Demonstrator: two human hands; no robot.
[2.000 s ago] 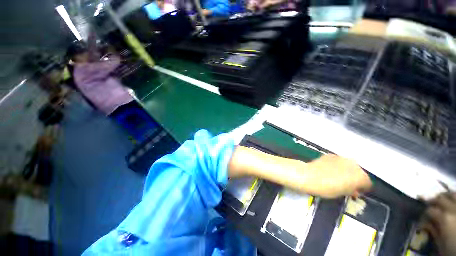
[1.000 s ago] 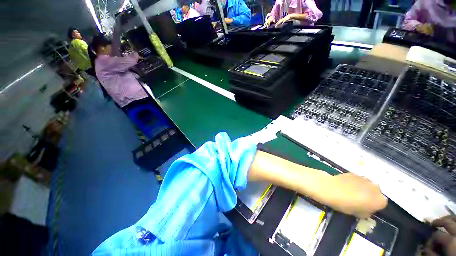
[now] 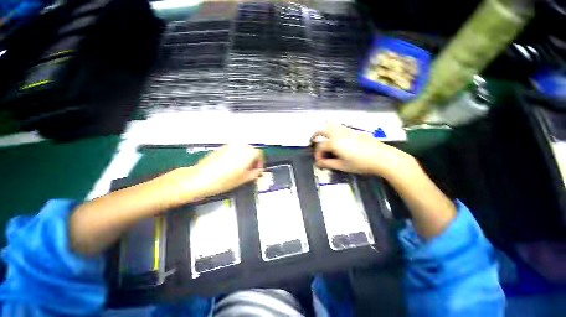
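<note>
A black foam tray [image 3: 248, 263] holds several opened phones in recesses. My left hand [image 3: 239, 166] is at the top left corner of one phone [image 3: 280, 217], its fingertips pinched beside a small pale piece [image 3: 265, 181]. My right hand [image 3: 344, 148] is over the top end of the rightmost phone [image 3: 345, 213], fingers bent; another pale piece [image 3: 324, 176] lies just below them. A small dark ringed thing [image 3: 319, 138] shows at its fingers. Blur hides whether either hand grips anything. A phone with a white middle [image 3: 214, 235] and a darker one [image 3: 141, 251] lie to the left.
A white band [image 3: 186, 129] runs behind the tray, with a blue triangle [image 3: 379, 132] and a thin dark tool on it. Blister trays [image 3: 267, 68] stand behind. A blue bin [image 3: 423, 59] of tan bits sits beside a yellow-green pole [image 3: 465, 56]. Stacked black trays [image 3: 80, 80] stand at left.
The view has swung right and down, so the whole tray, both hands, the blue bin and the pole now show. The other people are out of view.
</note>
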